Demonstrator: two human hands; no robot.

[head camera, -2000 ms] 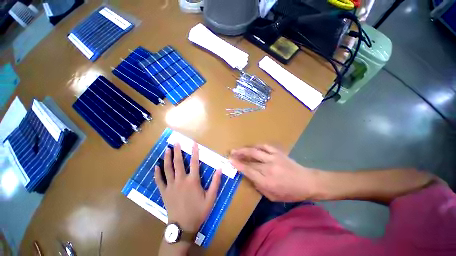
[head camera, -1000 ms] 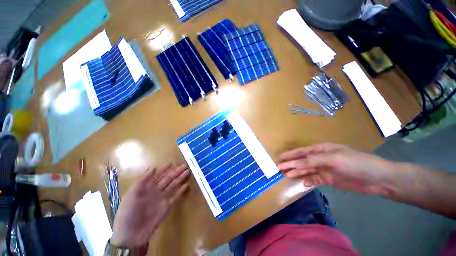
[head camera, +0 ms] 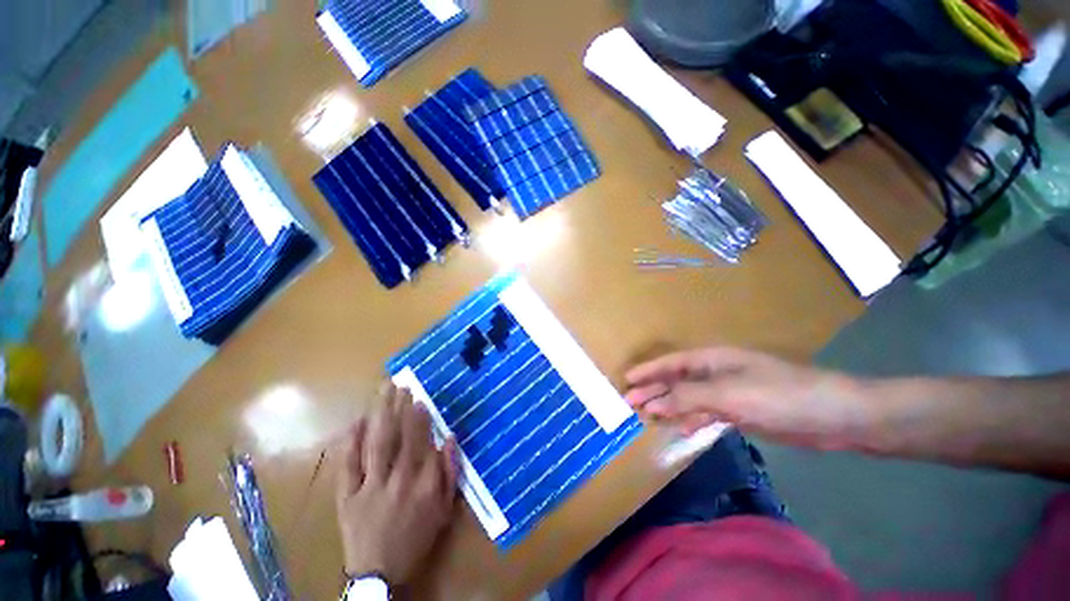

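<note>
The blue solar cell assembly (head camera: 528, 429) lies flat in front of me, with thin silver lines and black marks near its far end. A white strip (head camera: 569, 352) runs along its right edge and another white strip (head camera: 479, 495) along its left edge. My left hand (head camera: 397, 487) lies at the panel's left edge, fingers partly over the left strip. My right hand (head camera: 733, 399) is beside the panel's right corner, fingers extended and slightly blurred; its fingertips are at the end of the right strip. Neither hand visibly holds anything.
Dark tabbed cells (head camera: 393, 206) and a lighter cell (head camera: 534, 147) lie beyond the panel. A stack of finished pieces (head camera: 223, 247) is at left. Short ribbons (head camera: 713, 214) and white strip piles (head camera: 821, 211) are at right. Long ribbons (head camera: 252, 528) and a white bottle (head camera: 94, 505) are at lower left.
My left hand moved off the panel's top to its left, then in against the left edge. My right hand stays by the right corner. The view has shifted.
</note>
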